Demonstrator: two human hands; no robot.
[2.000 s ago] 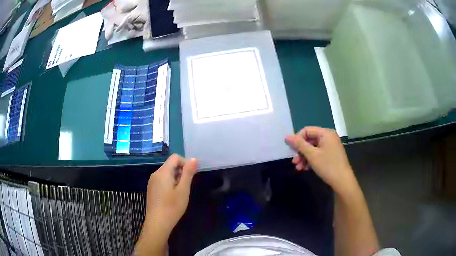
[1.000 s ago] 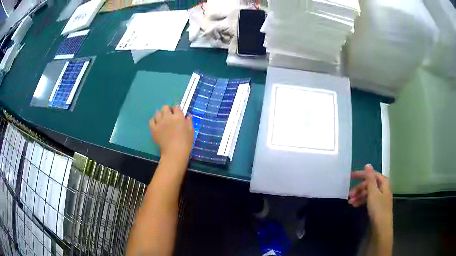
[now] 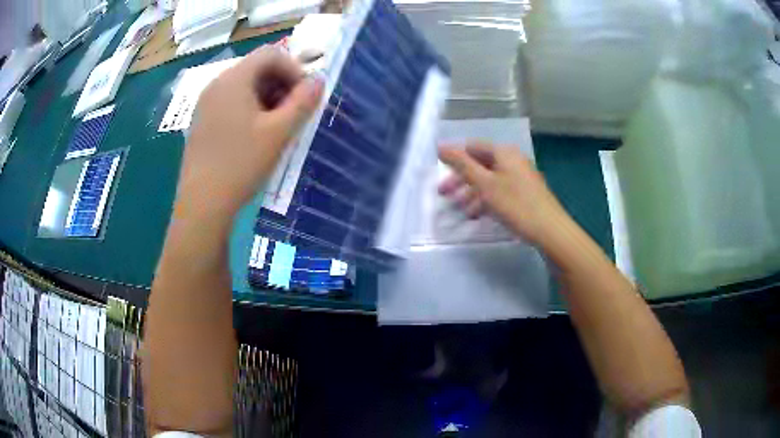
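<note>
My left hand (image 3: 248,128) pinches the left edge of a blue solar cell sheet (image 3: 351,137), which is raised and tilted, with white strips along both long sides. My right hand (image 3: 487,188) is at the sheet's right white strip with curled fingers; whether it grips the strip is blurred. Below the raised sheet, the pile of cell sheets (image 3: 312,272) shows at its lower end. The silvery grey plate (image 3: 466,287) lies to the right, partly hidden by the sheet and my right hand.
A white layered stack (image 3: 483,60) and translucent film stacks (image 3: 590,68) stand behind the plate. A pale green stack (image 3: 701,188) is at right. Small cell panels (image 3: 92,195) and a printed sheet (image 3: 181,94) lie left. A wire rack (image 3: 60,342) is at lower left.
My left hand has lifted a cell sheet from the pile and moved it up toward the plate. My right hand has moved from the plate's right edge to the sheet's right side.
</note>
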